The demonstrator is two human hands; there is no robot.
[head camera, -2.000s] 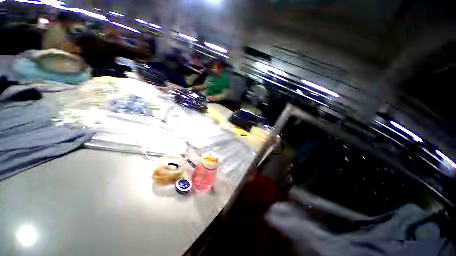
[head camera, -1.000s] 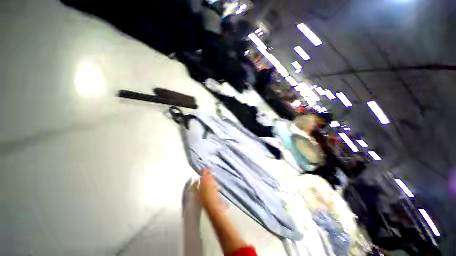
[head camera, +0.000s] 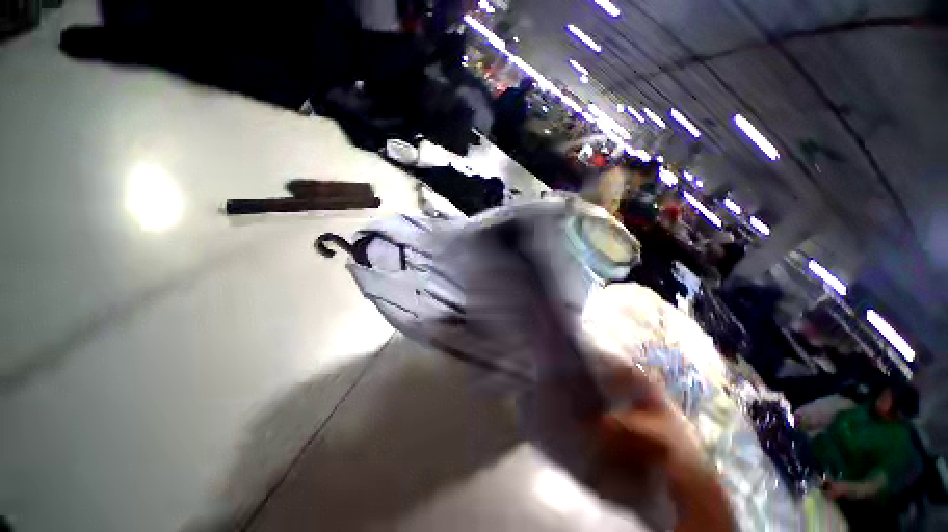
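Observation:
A light blue-grey shirt [head camera: 416, 286] is on a black hanger [head camera: 333, 245] in the middle of the view, its neck end low at the white table [head camera: 239, 343]. The hanger's hook points left. The shirt's other end is lifted off the table and strongly blurred. My right hand [head camera: 644, 426], blurred at the lower right, is closed on that raised end. The fingers' exact hold is not clear. The shirt's buttons cannot be made out. My left hand is not in view.
Dark brown bars [head camera: 331, 195] lie beyond the hook. Dark clothes [head camera: 249, 52] cover the far side. A pale blue padded item [head camera: 605, 244] and plastic-wrapped white items [head camera: 650, 322] lie behind the shirt. A person in green [head camera: 868, 447] is at the right.
My right hand, before beside the flat shirt, has moved right and taken hold of it. The shirt's end away from the hanger has come up off the table.

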